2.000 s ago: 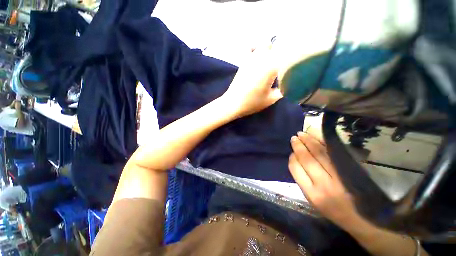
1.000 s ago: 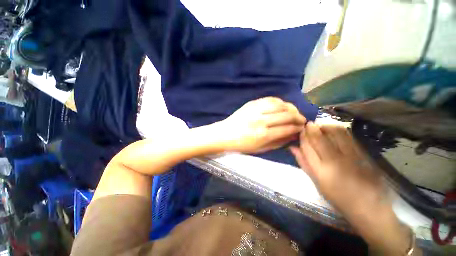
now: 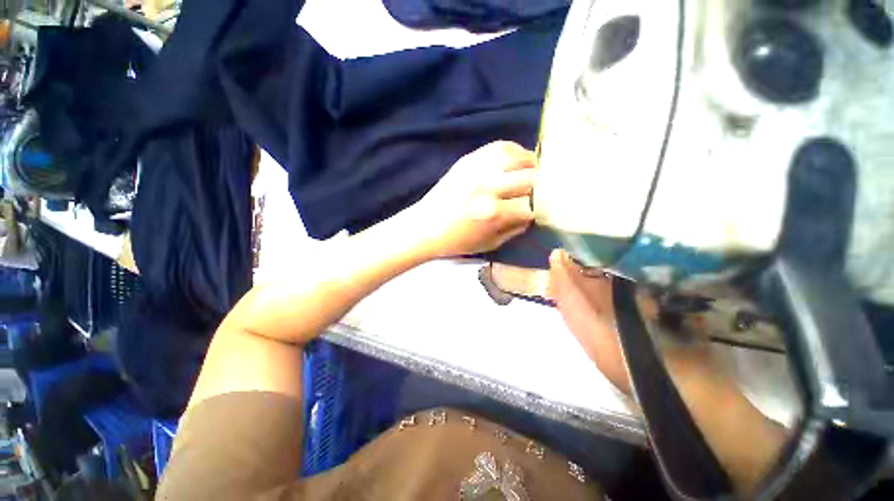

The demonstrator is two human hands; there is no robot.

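Note:
A navy fabric piece (image 3: 392, 117) lies across the white table and runs under the edge of the sewing machine head (image 3: 627, 147). My left hand (image 3: 490, 201) holds the cloth near its front edge, with the fingers partly hidden by the head. My right hand (image 3: 593, 313) is beside the needle area below the head, fingertips near the cloth edge. The black lever bar in front hides part of it, and whether it grips the cloth cannot be told. The needle and presser foot are hidden.
More navy cloth (image 3: 191, 225) hangs in a heap at the left of the table. The table's worn metallic edge (image 3: 480, 380) runs in front of me. A blue crate (image 3: 322, 406) is below the edge. Another navy piece (image 3: 471, 12) lies at the top.
The machine head fills more of the right side of the view than a second ago. My hands have moved apart, and the cloth's right end is now beneath the head.

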